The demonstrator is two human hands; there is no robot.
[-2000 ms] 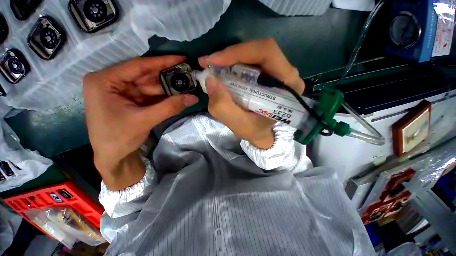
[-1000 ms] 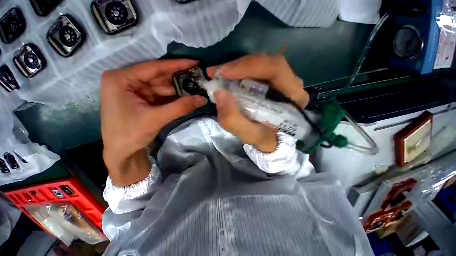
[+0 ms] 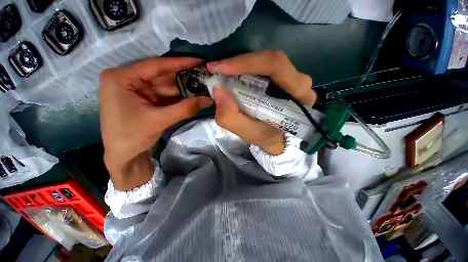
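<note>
My left hand (image 3: 146, 105), bare, holds a dark watch case (image 3: 193, 82) between thumb and fingers above the green mat. The case has a shiny rim and a round dark centre, turned up. My right hand (image 3: 259, 100), bare, grips the white-clear adhesive syringe (image 3: 272, 111), which slants down to the right. The syringe's front is at the right side of the case face; its exact contact point is too small to tell. A green adapter (image 3: 328, 128) sits at the syringe's rear, with a clear air hose (image 3: 373, 134) curving from it.
Rows of watch cases (image 3: 62, 31) lie on a white foam sheet (image 3: 149, 30) at upper left. Small dark parts (image 3: 8, 164) lie on another sheet. A red tray (image 3: 84, 205) is at lower left, a blue dispenser (image 3: 440, 38) at upper right, and a framed square (image 3: 425, 140) at right.
Both hands, the case and the syringe have moved slightly right from two seconds ago, as the whole view shifted too. Since one second ago the syringe front has moved slightly left and up. Both grips are unchanged.
</note>
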